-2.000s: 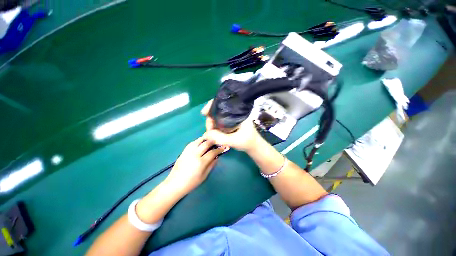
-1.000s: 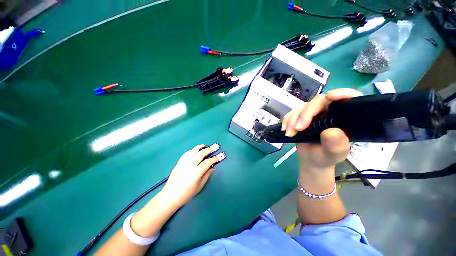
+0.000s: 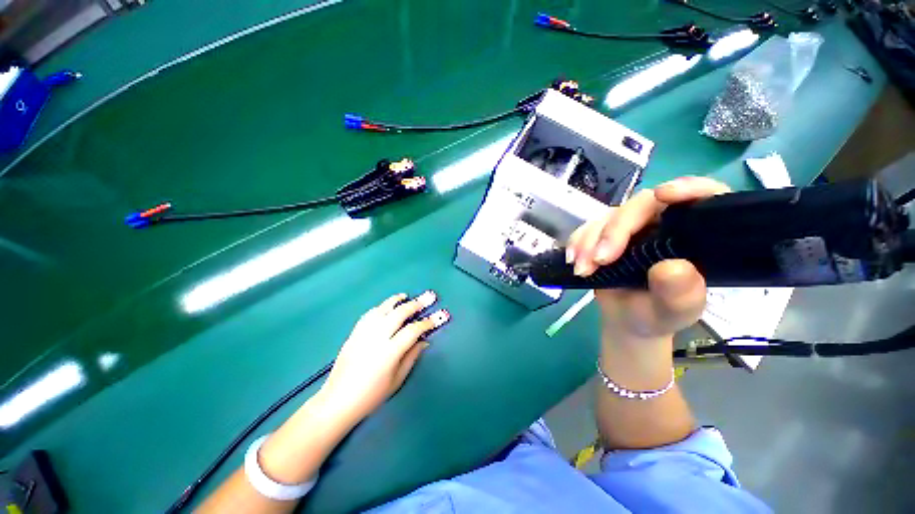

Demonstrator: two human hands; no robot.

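My right hand [image 3: 642,251] is closed around the black electric screwdriver [image 3: 773,237]. Its nose is at the front of the white screw feeder [image 3: 492,226]; the bit tip is too small to make out. My left hand [image 3: 386,341] lies on the bench left of the feeder, its fingers over the end of a cable assembly [image 3: 263,420]. Small shiny tips show at the fingertips; the housings are mostly hidden under the hand. The black cable runs down to the lower left edge of the picture.
Several cable assemblies [image 3: 251,211] lie on the glossy green belt [image 3: 231,120] beyond the bench. A clear bag of small metal screws [image 3: 742,105] is beyond the feeder. A dark box [image 3: 42,484] is at lower left, and a blue bin [image 3: 28,105] at upper left.
From two seconds to one second ago, my right hand moved with the screwdriver from beside my left hand to the feeder. Since then both hands have hardly moved, while the belt's cable assemblies shifted left.
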